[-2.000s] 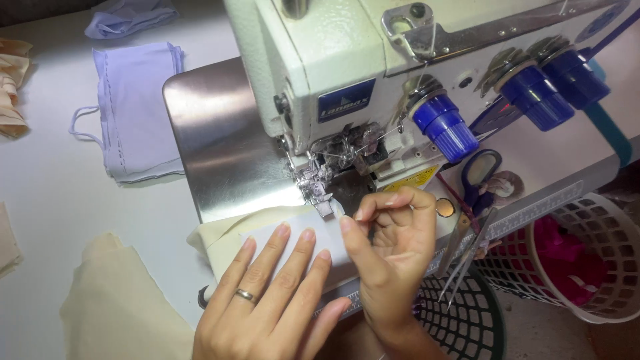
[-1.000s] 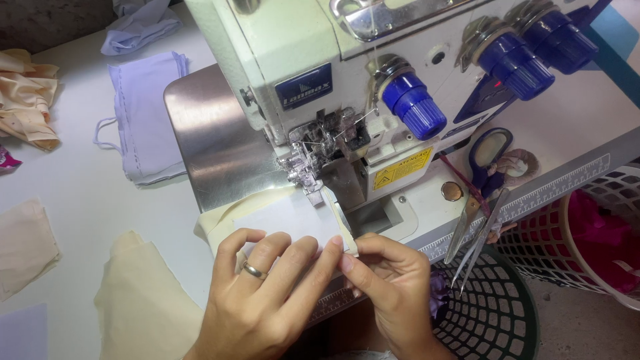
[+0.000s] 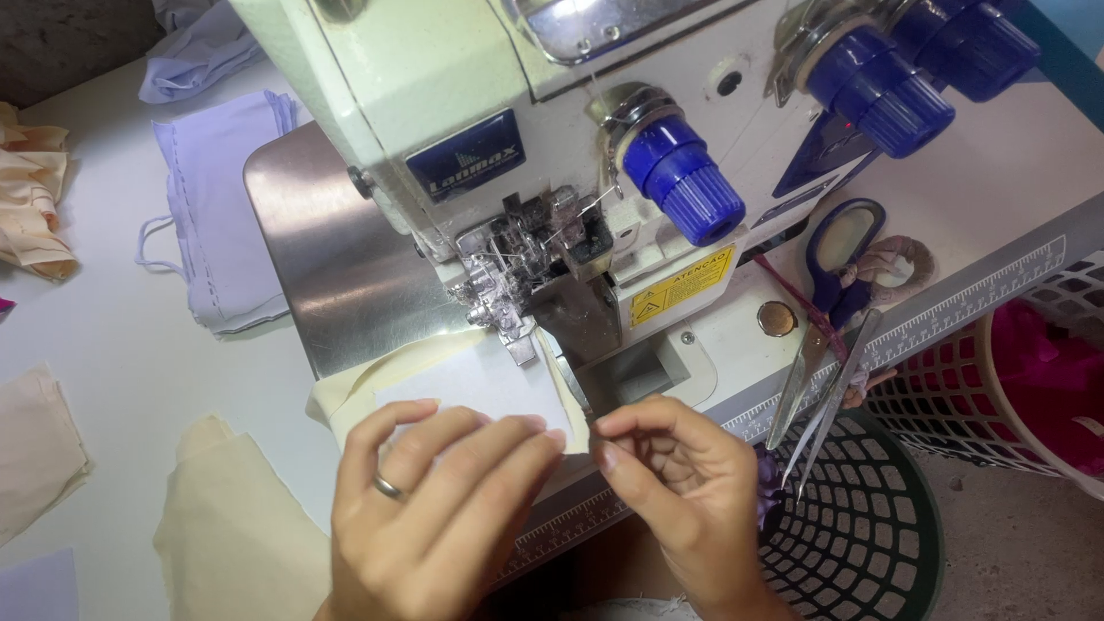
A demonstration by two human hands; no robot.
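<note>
A white fabric piece [image 3: 474, 388] lies on cream fabric [image 3: 358, 379], and both reach under the presser foot [image 3: 520, 345] of an overlock sewing machine [image 3: 414, 95]. My left hand [image 3: 440, 500], with a ring on one finger, rests its fingertips on the fabric's near part. At the right edge of the cloth my right hand [image 3: 681, 492] has thumb and forefinger close together, around the end of a thin dark metal tool [image 3: 573, 379], seemingly tweezers. Its lower part is hidden by the fingers.
Scissors [image 3: 828, 293] and metal thread snips [image 3: 832, 405] lie right of the machine, by a fabric scrunchie [image 3: 906, 263]. Below the ruler-marked table edge stand a green basket [image 3: 927, 535] and a white basket [image 3: 987, 371] with magenta cloth. Folded lilac fabric [image 3: 228, 207] and cream pieces [image 3: 233, 509] lie left.
My right hand, raised beside the presser foot two seconds ago, is now lower, near the cloth's front right corner. The view has shifted closer to the machine.
</note>
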